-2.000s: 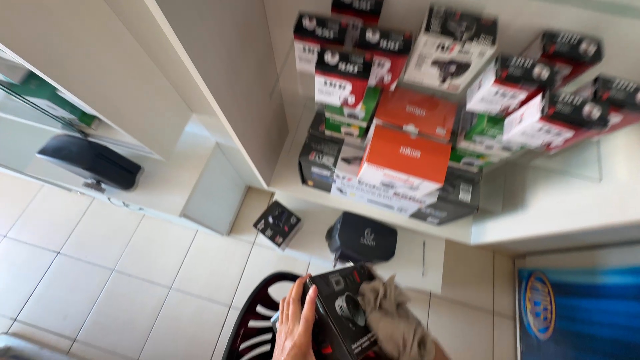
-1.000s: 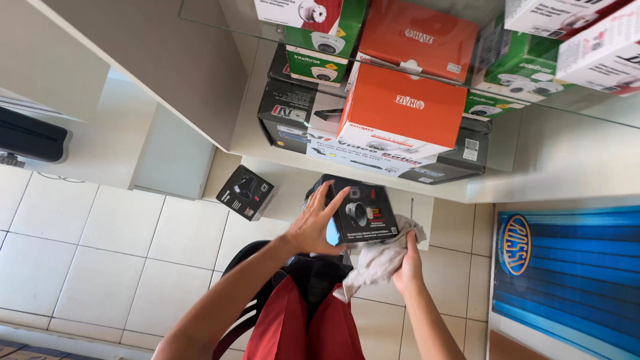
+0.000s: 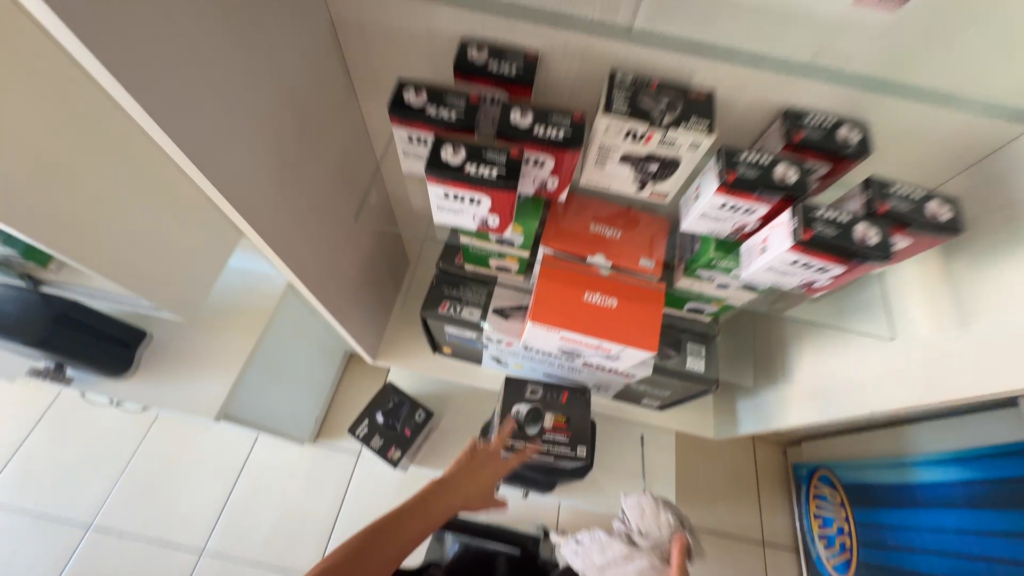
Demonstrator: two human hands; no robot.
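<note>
My left hand (image 3: 484, 472) reaches over the lower front of a black camera box (image 3: 548, 420), fingers spread; whether the fingertips touch it is unclear. The box rests on top of a black case or bag (image 3: 564, 478). My right hand (image 3: 680, 552) holds a crumpled whitish cloth (image 3: 632, 532) at the bottom of the view, mostly hidden behind it. A smaller black box (image 3: 391, 425) lies tilted to the left of the camera box.
Orange-topped boxes (image 3: 596, 308) and dark boxes fill the lower shelf of a cabinet. Several red, black and white boxes (image 3: 472, 188) stand on a glass shelf above. A blue sign (image 3: 920, 504) is at right, a grey cabinet panel (image 3: 296, 160) at left.
The camera box, held in my left hand a second ago, now sits on the black case with that hand's fingers spread. The cloth has moved away from the box with my right hand.
</note>
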